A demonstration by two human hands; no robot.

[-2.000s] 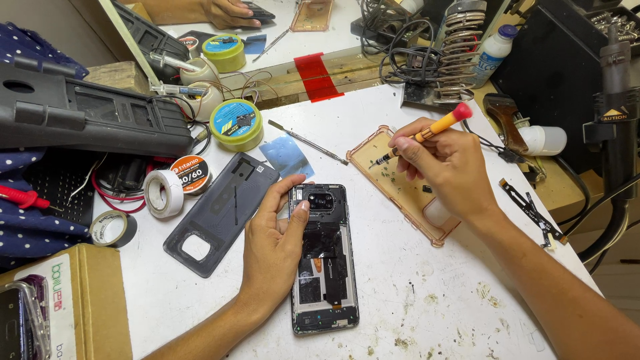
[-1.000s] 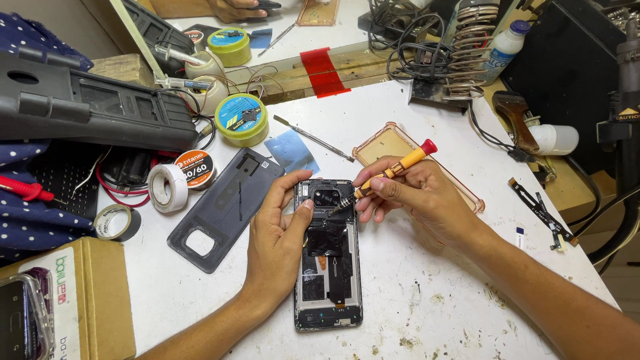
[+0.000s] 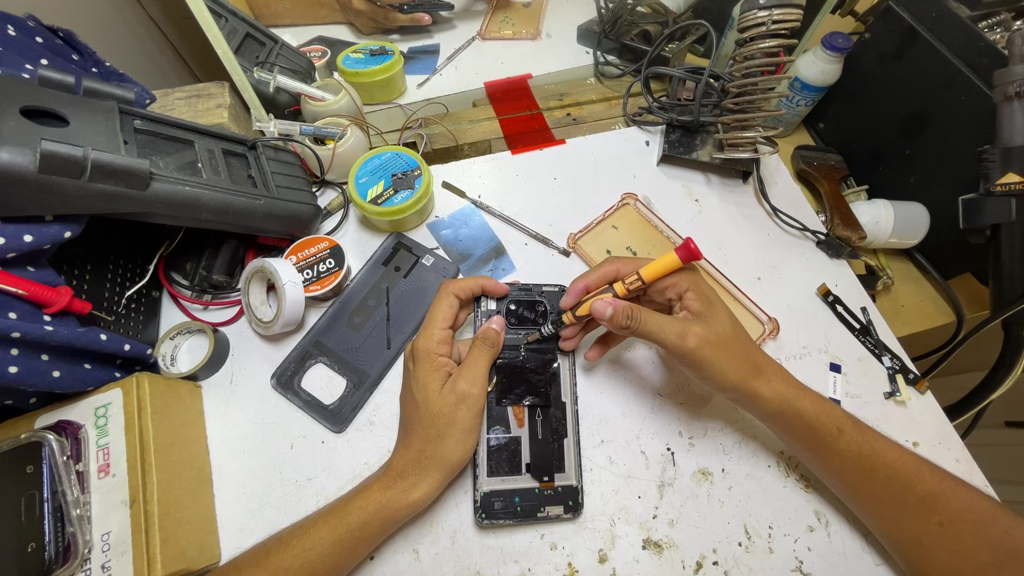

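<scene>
An opened smartphone (image 3: 530,408) lies back side up on the white table, its camera module at the far end and its inner parts exposed. My left hand (image 3: 452,376) holds the phone's left edge, with the thumb near the camera module. My right hand (image 3: 648,320) grips an orange and yellow screwdriver with a red cap (image 3: 640,276); its tip is at the phone just below the camera module. Whether the tip sits in a screw cannot be told. The phone's detached back cover (image 3: 368,328) rests left of my left hand.
Behind lie a metal spudger (image 3: 508,218), a blue film (image 3: 474,242) and a translucent phone case (image 3: 640,232). Solder and tape rolls (image 3: 272,296), a yellow-green tub (image 3: 391,190) and a cardboard box (image 3: 172,480) stand left. Flex cables (image 3: 872,336) lie right; a coiled iron holder (image 3: 756,80) stands behind.
My right hand has moved from over the phone case to the phone, bringing the screwdriver from raised to pointing down at it. My left hand stays on the phone.
</scene>
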